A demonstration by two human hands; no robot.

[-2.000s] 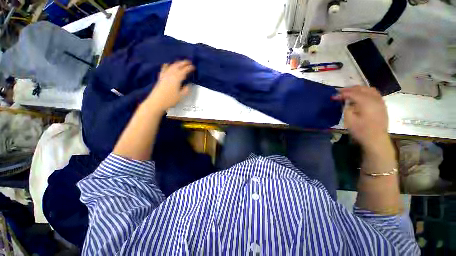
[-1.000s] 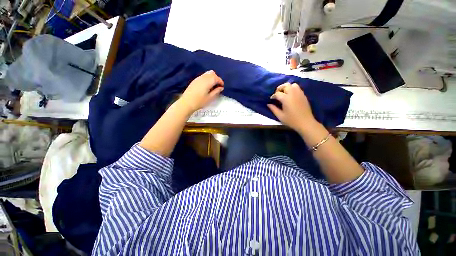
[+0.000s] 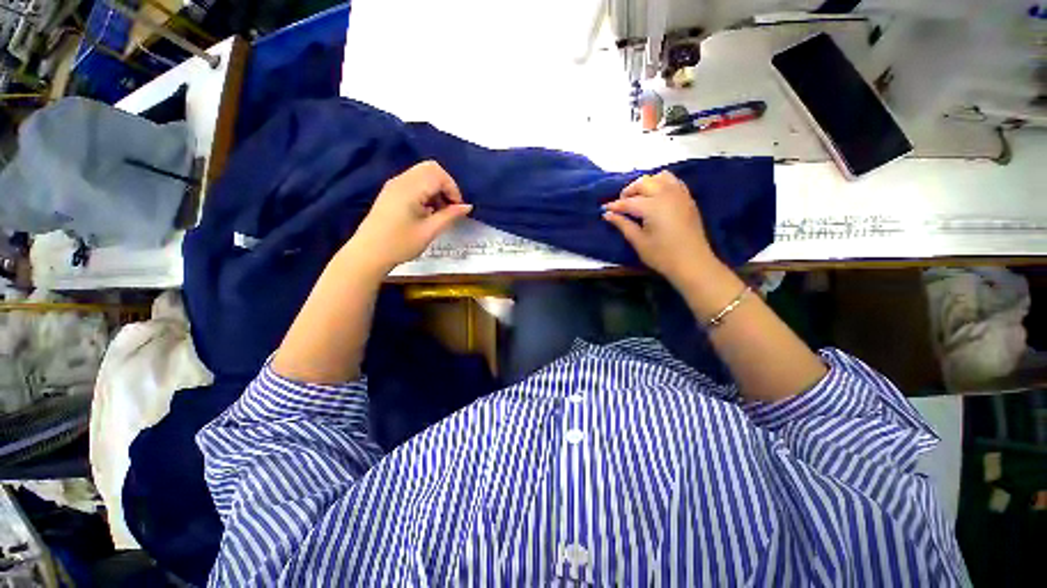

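A navy garment (image 3: 276,172) lies over the table's left part and hangs down over its front edge. Its narrow sleeve or trouser leg (image 3: 528,184) lies across the table to the right, with the open end (image 3: 752,207) flat near the ruler tape. My left hand (image 3: 419,216) pinches the tube's near edge at the left with thumb and fingertips. My right hand (image 3: 657,221) pinches the near edge closer to the open end. A small white label (image 3: 247,241) shows on the garment.
The white sewing machine (image 3: 712,69) is at the upper right. A smartphone (image 3: 842,103) and pens (image 3: 721,117) lie by the needle area. Ruler tape (image 3: 884,229) runs along the front edge. A grey cloth cover (image 3: 98,172) and cream cloth (image 3: 149,368) are at the left.
My right hand has moved left from the tube's open end to its near edge. My left hand now pinches the near edge too. The tube's end lies straighter and the whole view has shifted slightly.
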